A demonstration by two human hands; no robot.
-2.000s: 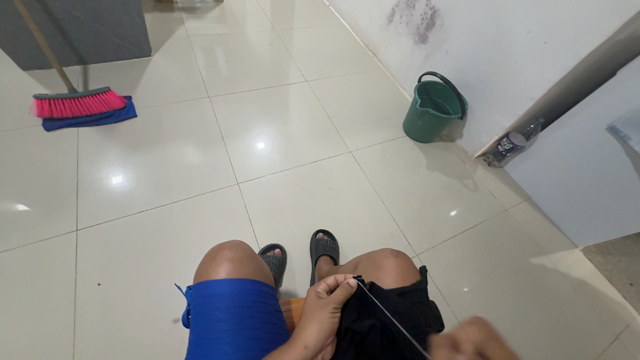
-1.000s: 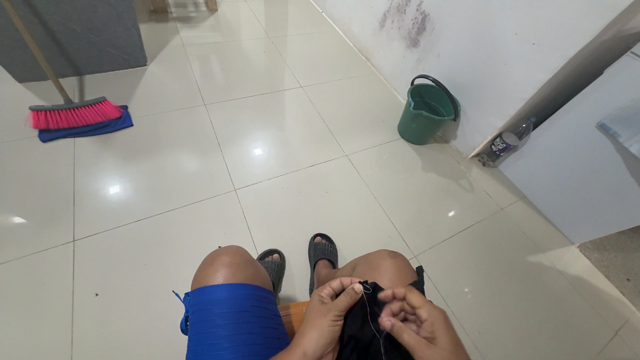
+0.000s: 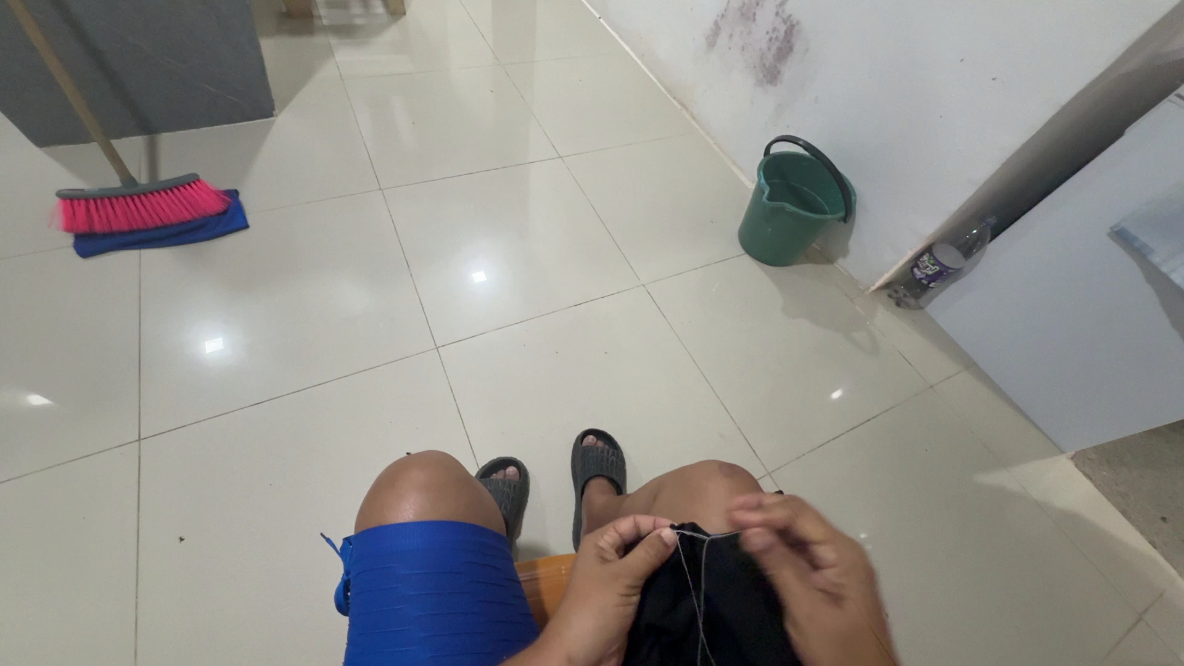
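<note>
My left hand (image 3: 615,578) pinches the top edge of a black cloth (image 3: 717,601) between thumb and forefinger, over my lap. Pale thread (image 3: 700,592) runs from that pinch across to my right hand (image 3: 814,573), whose thumb and fingertips close on it. A loop of the same thread hangs down over the black cloth. Whether a needle is in my right hand cannot be seen; the fingers are slightly blurred. Blue ribbed fabric (image 3: 435,592) covers my left thigh.
A broom with pink bristles (image 3: 143,211) rests on a blue cloth (image 3: 166,239) at the left, beside a grey block (image 3: 157,74). A green bucket (image 3: 782,217) and a plastic bottle (image 3: 939,266) stand near the right wall. Dark slides (image 3: 597,467) are on my feet, on the tiled floor.
My right hand was low at the right with the thread drawn taut, then came in close to my left hand. It is now slightly apart from it. My left hand keeps its pinch.
</note>
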